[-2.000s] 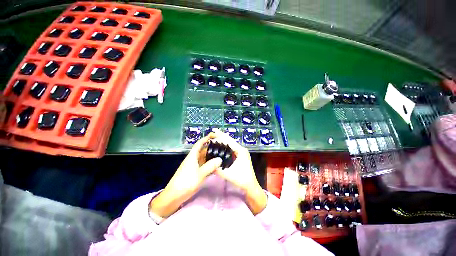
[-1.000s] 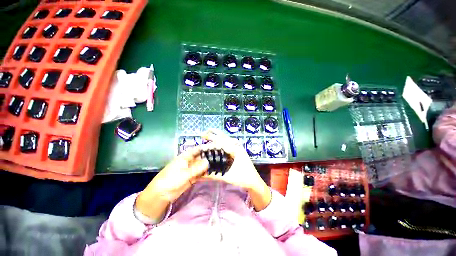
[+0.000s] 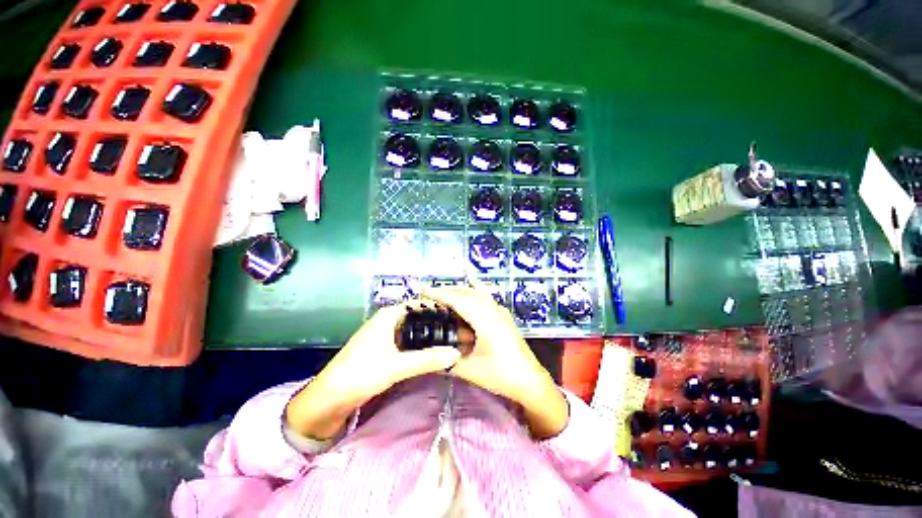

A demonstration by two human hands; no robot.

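Several black ringed lens units are held together in a row between my hands, just over the bench's near edge. My left hand closes round their left end. My right hand closes round their right end. Both are bare. The clear tray lies straight ahead on the green surface. Its back two rows are full of black lens units; the third and fourth rows have two empty pockets each at the left. My fingers partly hide its front row.
An orange-red tray of black units is at left. A single loose unit, white wipes, a blue pen, black stick, bottle and second clear tray surround the clear tray. A red tray is below the edge.
The view has shifted, so the clear tray, pen and bottle sit farther right in the picture. My hands still hold the lens units, whose row has turned from slanting to nearly level.
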